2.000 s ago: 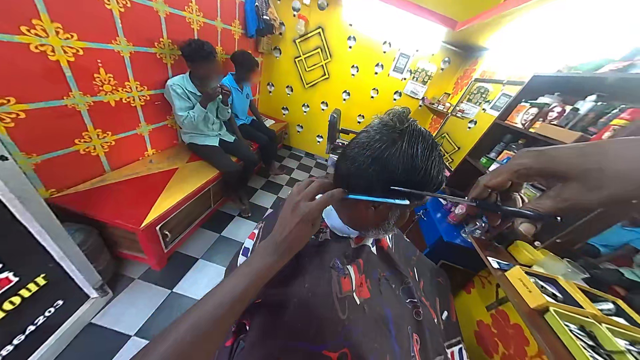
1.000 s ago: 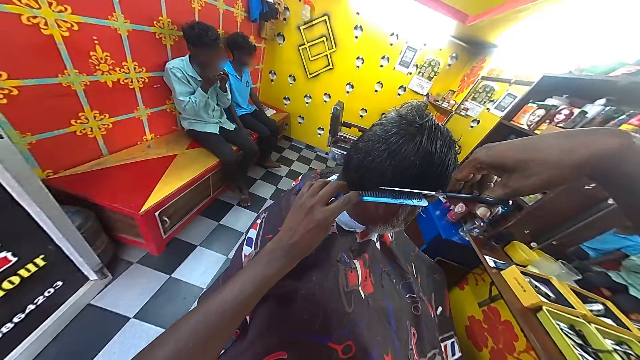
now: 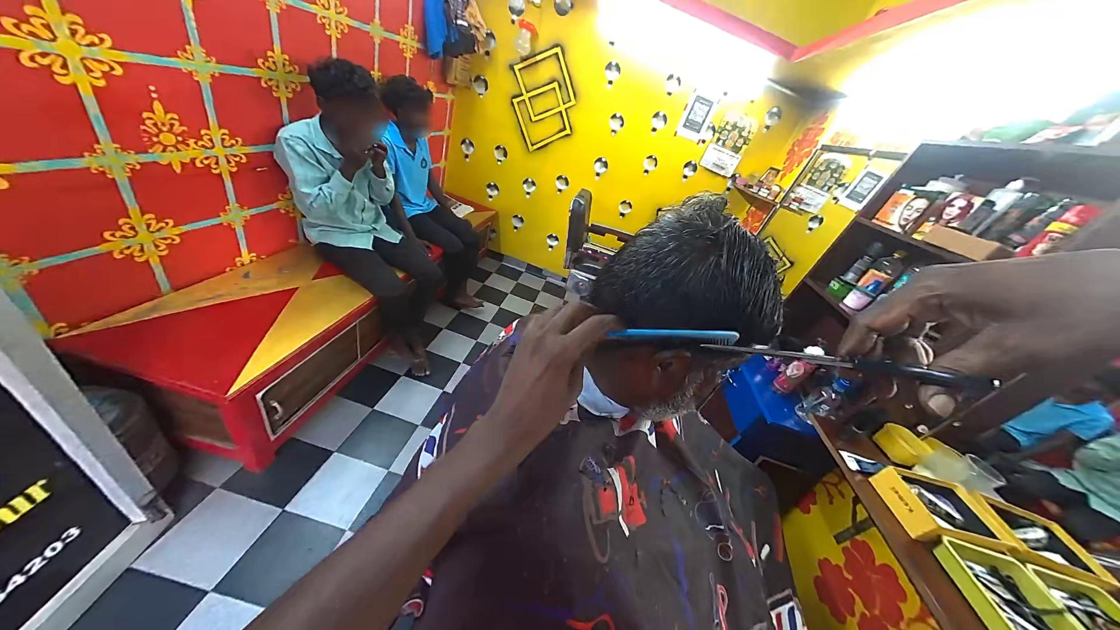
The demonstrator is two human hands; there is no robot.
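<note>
My left hand [image 3: 560, 359] grips one end of a blue comb [image 3: 674, 335], laid along the side of a seated person's dark, greying hair [image 3: 691, 267] just above the ear. From the right, my right hand [image 3: 954, 324] holds haircutting scissors [image 3: 831, 357], with fingers about the handles. The tips of their blades lie beside the free end of the comb, near the ear; whether they touch the hair cannot be told. A dark printed barber's cape [image 3: 647, 516] covers the seated person, with a white strip at the neck.
Two people sit on a red and yellow bench [image 3: 306, 324] at the left. A wooden counter [image 3: 910, 542] at the right bears yellow trays [image 3: 997, 577] of tools. Behind my right hand is a shelf [image 3: 919, 241] of bottles. A blue box-like thing [image 3: 761, 402] stands beyond the seated person.
The scissors have moved right along the comb, from overlapping it one second ago to its free end. My left hand still holds the comb at the side of the head.
</note>
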